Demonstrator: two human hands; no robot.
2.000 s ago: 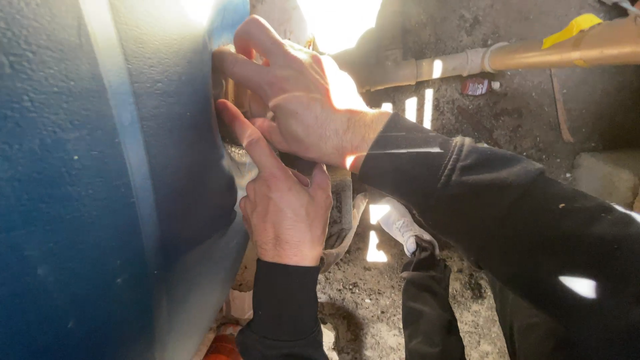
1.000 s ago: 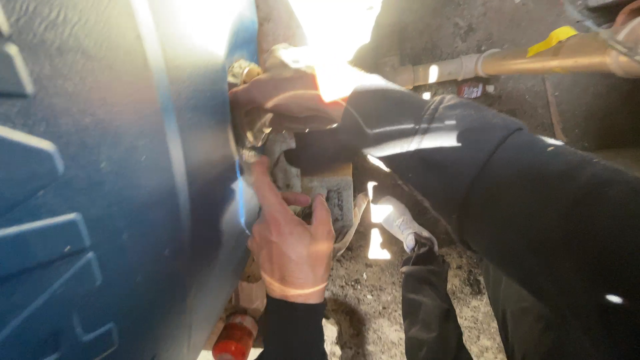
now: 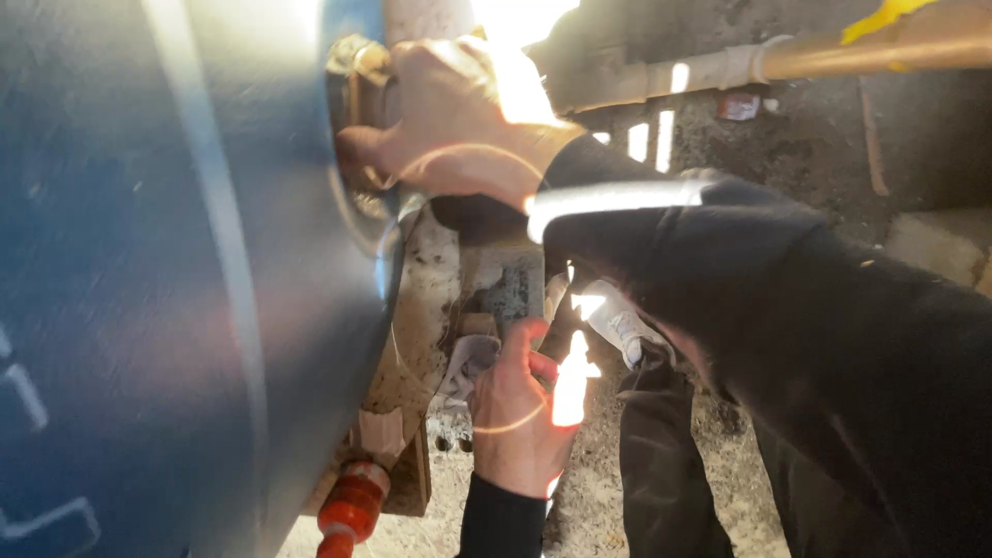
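At the rim of a large blue curved metal surface, my right hand reaches in from the right. Its fingers and thumb close around a brass-coloured metal fitting, partly hidden and washed out by glare. A dark object shows below the wrist; its kind is unclear. Lower down, my left hand is apart from the fitting, back up, index finger and thumb bent and separated. Nothing plainly shows in it. Beside its fingers, a grey cloth lies near a light metal block.
A red cylindrical object stands at lower left by a wooden board. A tan pipe bearing yellow tape crosses the upper right. A white shoe and dark trouser legs show below my right sleeve.
My left hand has moved away from the fitting and down, beside the cloth. My right hand stays at the rim, with more of the fitting showing. The view has shifted.
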